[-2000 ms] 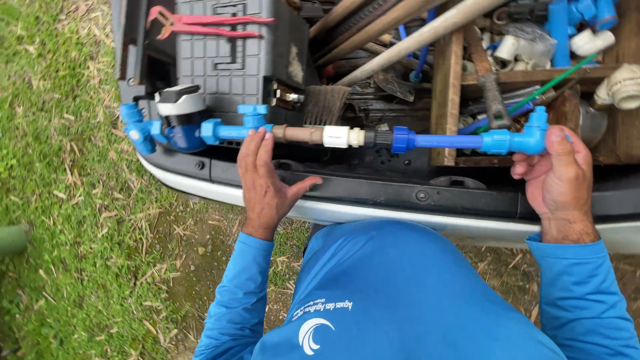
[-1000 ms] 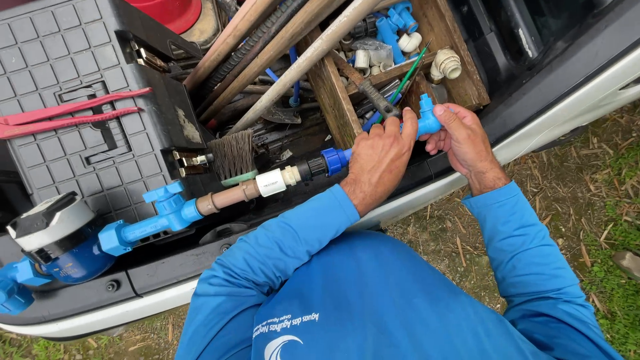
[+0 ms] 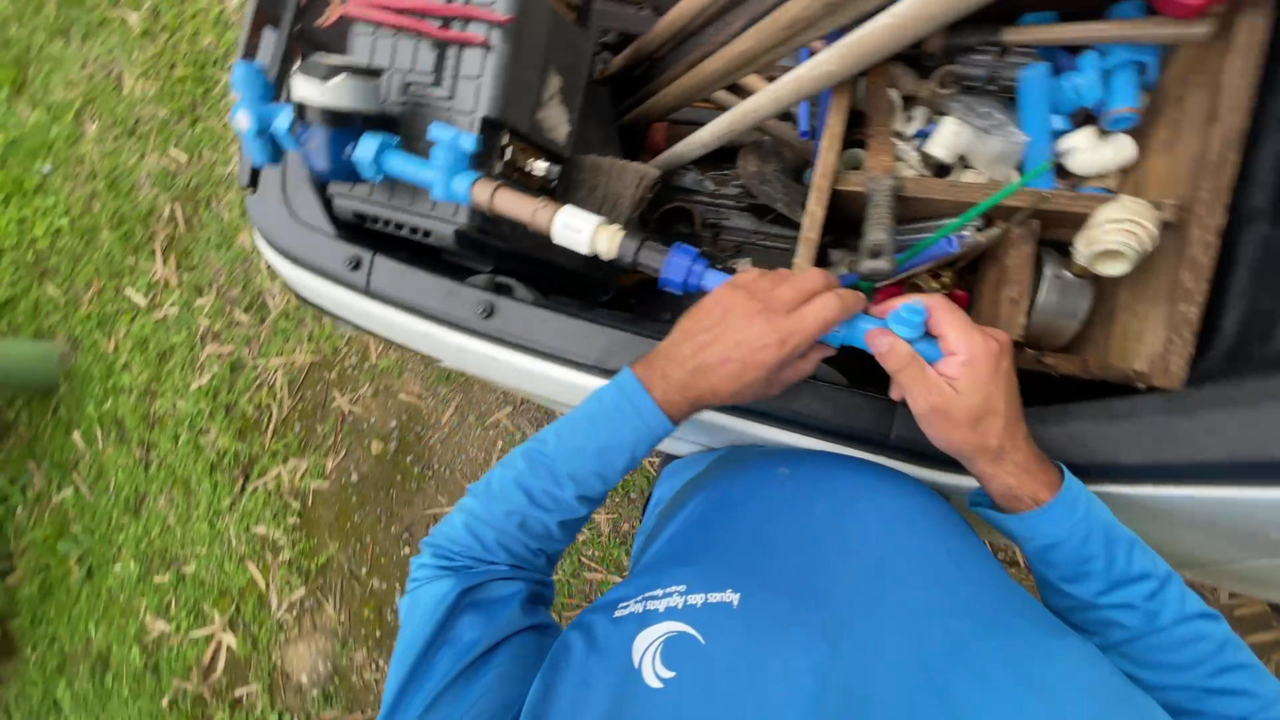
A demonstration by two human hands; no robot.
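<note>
A long pipe assembly lies across the vehicle's rear edge. From the left it has a blue end fitting point(image 3: 258, 113), a water meter point(image 3: 338, 115) with a white cap, a blue valve point(image 3: 447, 165), a brown pipe section point(image 3: 515, 205), a white coupling point(image 3: 577, 230) and a dark blue union nut point(image 3: 683, 268). My left hand point(image 3: 755, 335) is closed around the pipe just right of that nut, back of the hand up. Close beside it, my right hand point(image 3: 955, 375) grips the light blue elbow fitting point(image 3: 907, 320) at the right end between thumb and fingers.
Behind the pipe are a black toolbox point(image 3: 420, 100) with red-handled pliers point(image 3: 430, 18) on top, a brush point(image 3: 612, 190), long wooden handles point(image 3: 800, 90), and a wooden crate point(image 3: 1190, 250) of fittings. The vehicle's bumper point(image 3: 480, 365) runs in front; grass point(image 3: 150, 450) is at left.
My left hand has moved right along the assembly, from near the blue valve two seconds ago to beside my right hand. My right hand stays at the elbow end. The view has swung between frames.
</note>
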